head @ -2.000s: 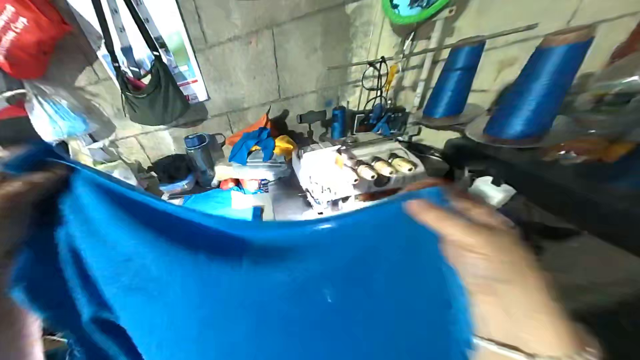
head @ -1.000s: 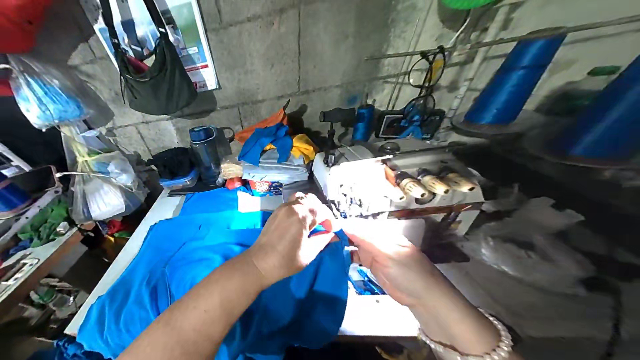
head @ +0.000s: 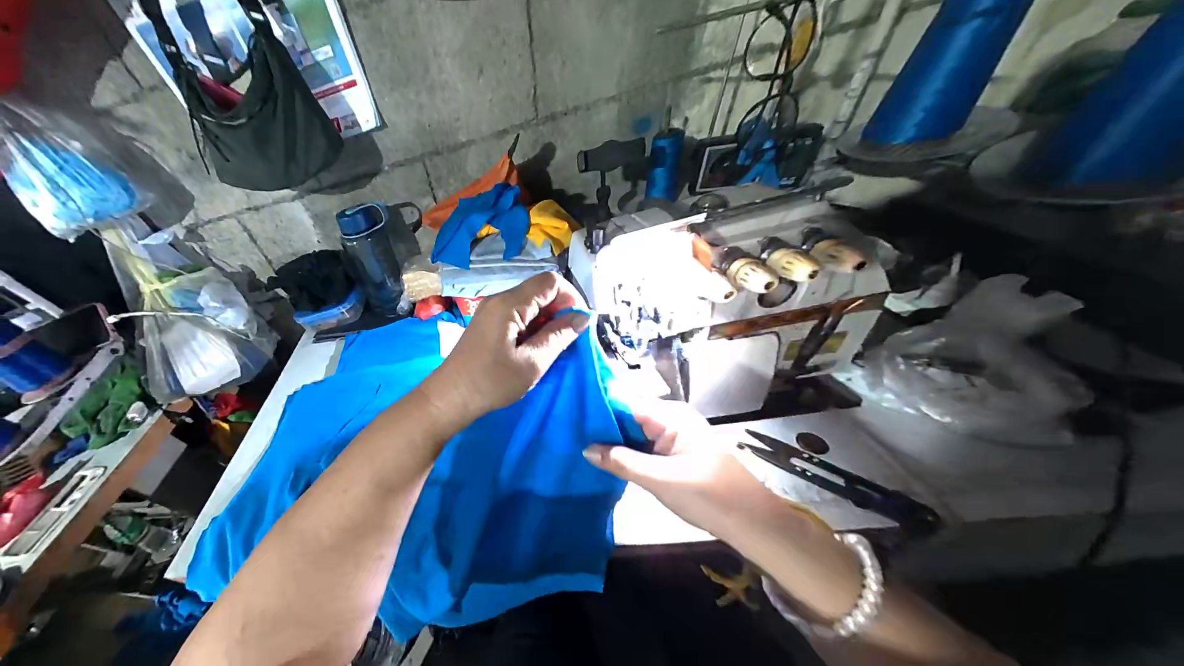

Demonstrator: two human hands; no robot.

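Blue fabric (head: pixel 518 481) hangs from both my hands in front of a white overlock sewing machine (head: pixel 740 305), and more of it spreads over the white table to the left. My left hand (head: pixel 513 347) pinches the upper end of the fabric's edge, close to the machine's brightly lit needle area. Lower and to the right, my right hand (head: pixel 671 458) grips the same edge between thumb and fingers. The edge runs taut between the two hands. Just right of my right hand lies a pair of black thread snips or scissors (head: pixel 832 481) on the table.
Large blue thread cones (head: pixel 943 74) stand at the upper right. Behind the fabric are a dark blue bottle (head: pixel 370 254) and folded cloths (head: pixel 486 222). A clear plastic bag (head: pixel 980 361) lies right of the machine. Bags hang at the left, beside a side shelf (head: pixel 83 472) with scraps.
The fabric, held up wide two seconds ago, is now lower, by the machine. Since one second ago my hands have moved apart along its edge, my right hand lower.
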